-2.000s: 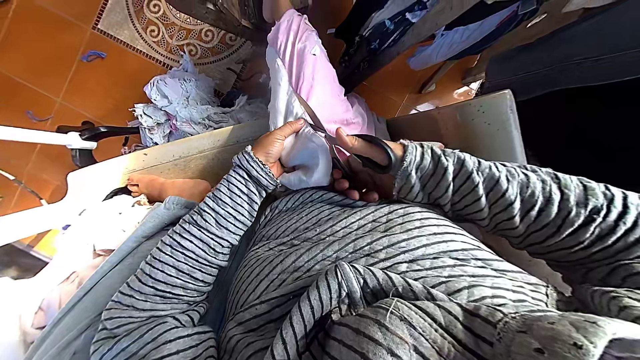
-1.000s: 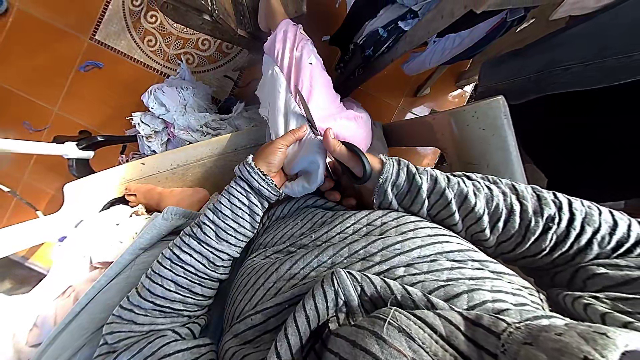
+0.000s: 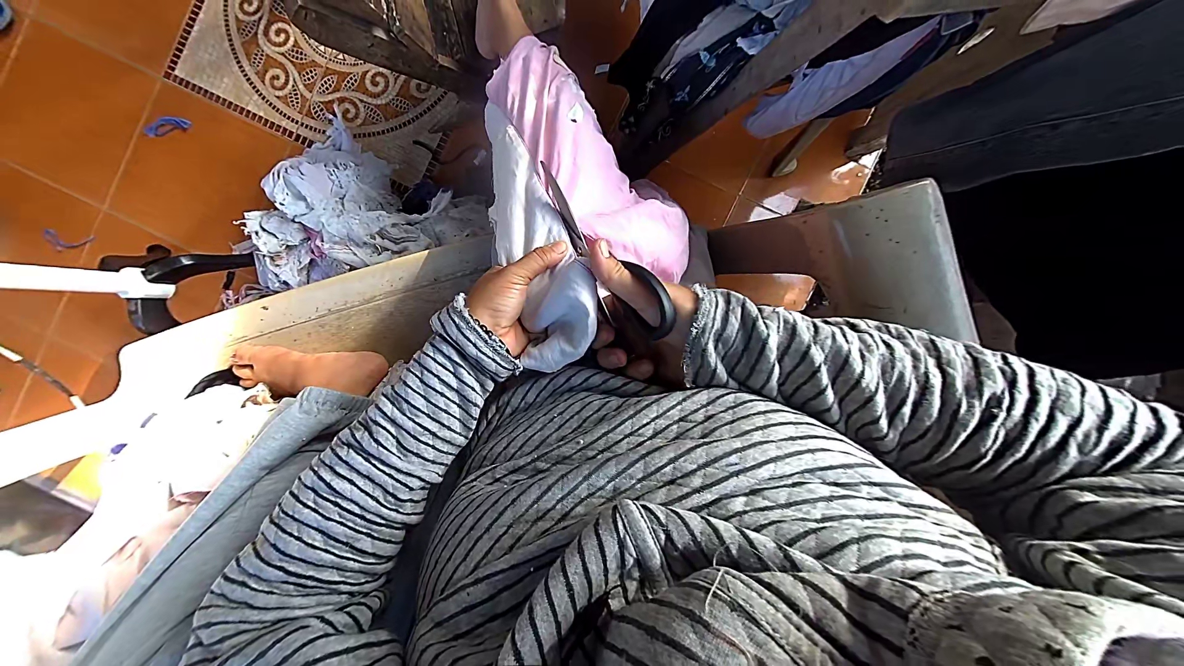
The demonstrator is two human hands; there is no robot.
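Note:
My left hand [image 3: 511,298] grips a bunched piece of white fabric [image 3: 536,217], thumb on top. Fingers and thumb of my right hand [image 3: 638,310] are through the black handles of a pair of scissors [image 3: 566,208]. The metal blades point away from me, over the fabric's right edge; how far they are apart is hard to tell. Pink cloth [image 3: 555,120] lies just beyond, over my leg, partly under the white piece. Some of my right fingers are hidden behind the scissors and fabric.
A pale plastic chair armrest [image 3: 407,282] runs on the left, another armrest [image 3: 860,250] on the right. Crumpled cloth scraps [image 3: 333,203] lie on the tiled floor [image 3: 74,120]. A white pole [image 3: 74,279] reaches in from the left. Dark fabric [image 3: 1036,120] hangs at right.
The right hand and scissors have shifted slightly against the white fabric, which my left hand still holds. The fabric's bunched part near the hands has changed shape.

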